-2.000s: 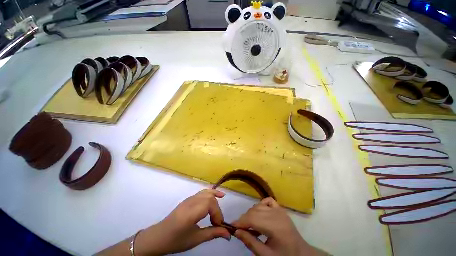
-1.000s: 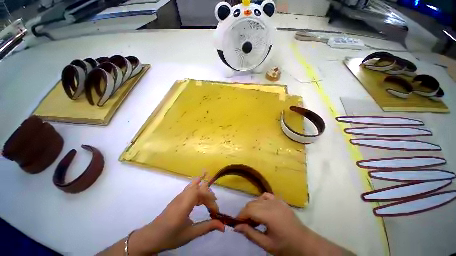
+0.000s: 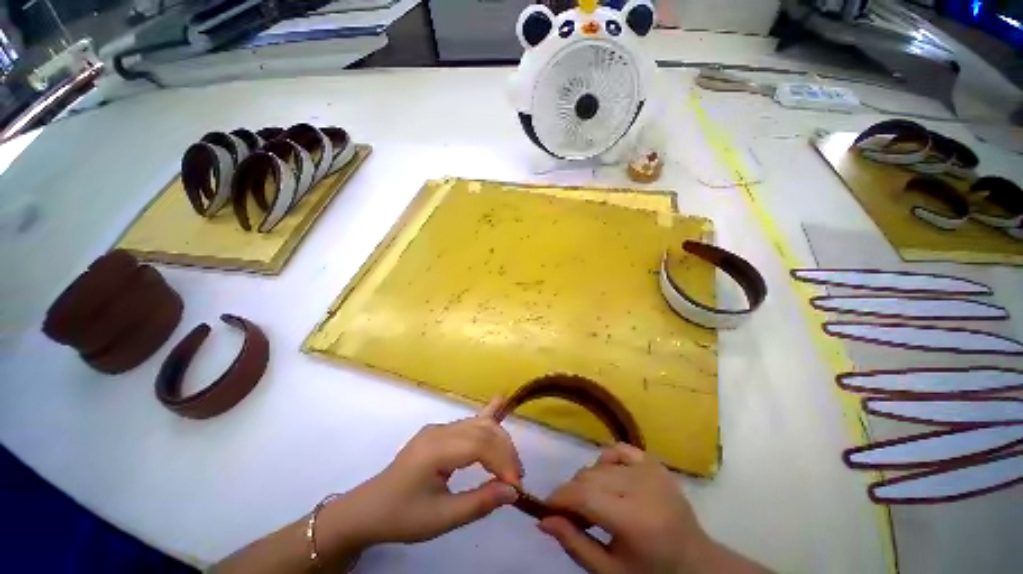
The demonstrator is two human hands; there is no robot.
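A dark brown curved headband (image 3: 570, 392) stands over the near edge of the yellow central board (image 3: 538, 269). My left hand (image 3: 443, 477) pinches its lower left part between thumb and finger. My right hand (image 3: 623, 510) grips it at the lower right, thumb below and fingers on top. The two hands are close together, and the fingers partly hide the band's near end. A part-covered headband (image 3: 712, 286), brown inside and pale outside, lies on the board's right edge.
At left are a brown headband stack (image 3: 112, 312), a loose brown headband (image 3: 213, 370) and a side board (image 3: 168, 241) with part-covered headbands. At right are pale cover pieces (image 3: 925, 336) and another side board (image 3: 886, 224). A panda fan (image 3: 586, 95) and small ornament (image 3: 644, 167) stand behind.
The view has shifted slightly. Both hands stay on the headband, and the left fingers have closed nearer the right hand along its near end.
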